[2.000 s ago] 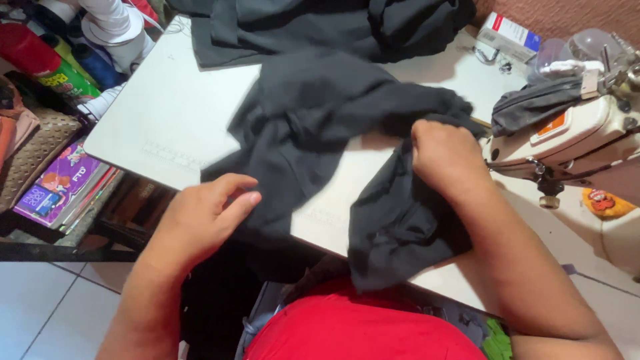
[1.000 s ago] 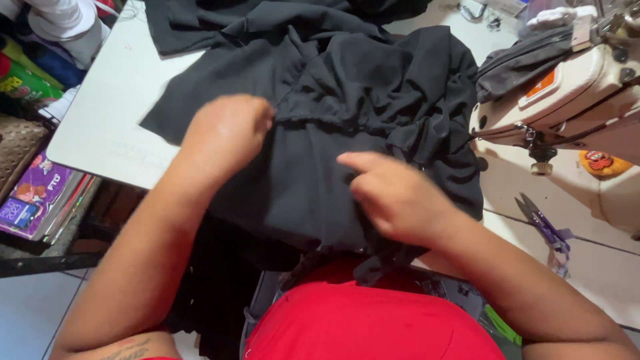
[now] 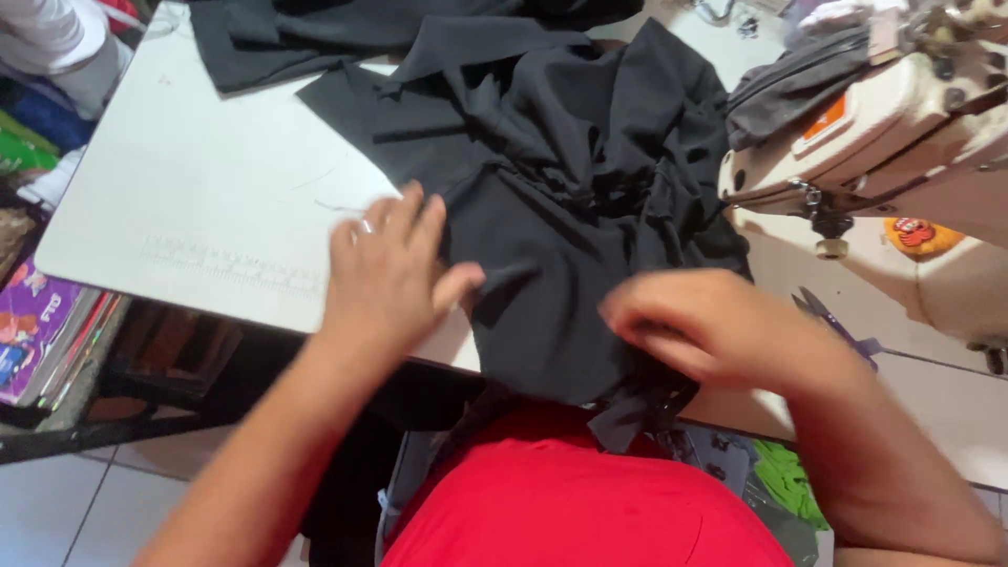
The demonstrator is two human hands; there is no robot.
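Observation:
A black garment [image 3: 551, 283] with a gathered seam lies rumpled over the white sewing table [image 3: 213, 197] and hangs past its front edge. My left hand [image 3: 394, 268], fingers spread, is at the garment's left edge, holding nothing. Over its lower right part is my right hand [image 3: 693, 323], blurred, with fingers curled; whether cloth is pinched between them cannot be told. More black fabric [image 3: 315, 39] lies at the far side of the table.
A sewing machine [image 3: 882, 142] with a dark zip pouch [image 3: 795, 87] on top stands at the right. Scissors [image 3: 835, 323] lie below it. Thread cones [image 3: 55, 39] and magazines [image 3: 55, 339] are on the left. Green cloth [image 3: 787, 480] sits below the table edge.
The garment, bunched two seconds ago with my right hand gripping it, is now spread wider. Since one second ago my left hand has come off the cloth's middle to its left edge, fingers apart.

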